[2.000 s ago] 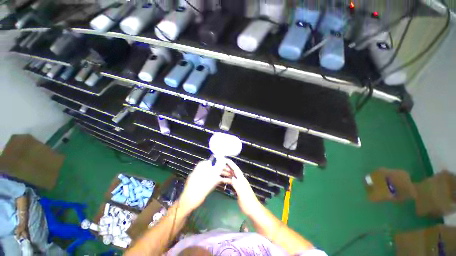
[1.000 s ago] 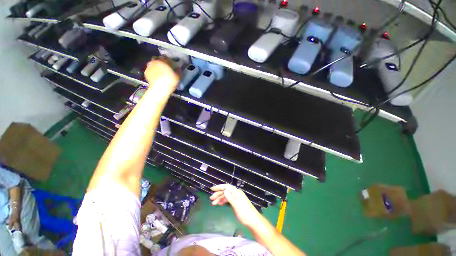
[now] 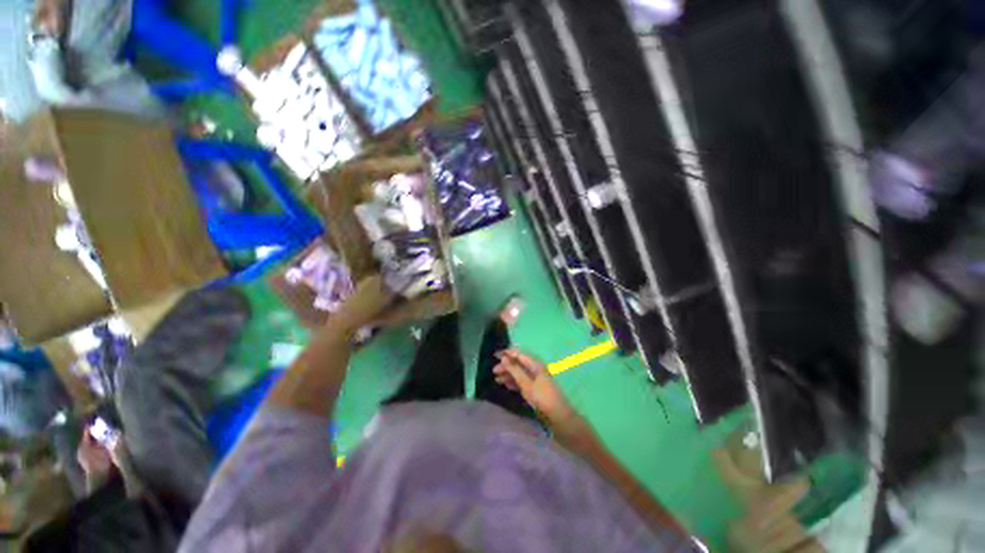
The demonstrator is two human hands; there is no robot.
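Observation:
An open brown carton with white and greyish fans stands on the floor in front of me, left of centre. My left hand is at this carton's near edge, low beside the fans. It is blurred, and I cannot tell if it holds a fan. My right hand is over the green floor, right of my legs, with its fingers loosely bent and nothing visible in it. Around the carton are cartons of light blue fans, white fans, dark purple fans and lilac fans.
The black-shelved rack fills the right side, its pale edges running steeply, with a few fans and cords. Blue stools and a large open carton are at left. A seated person's grey-clothed leg is close at lower left.
The view has turned from the rack down to the cartons. My left hand has moved from the upper shelf to the mixed carton. My right hand stays low in front of me.

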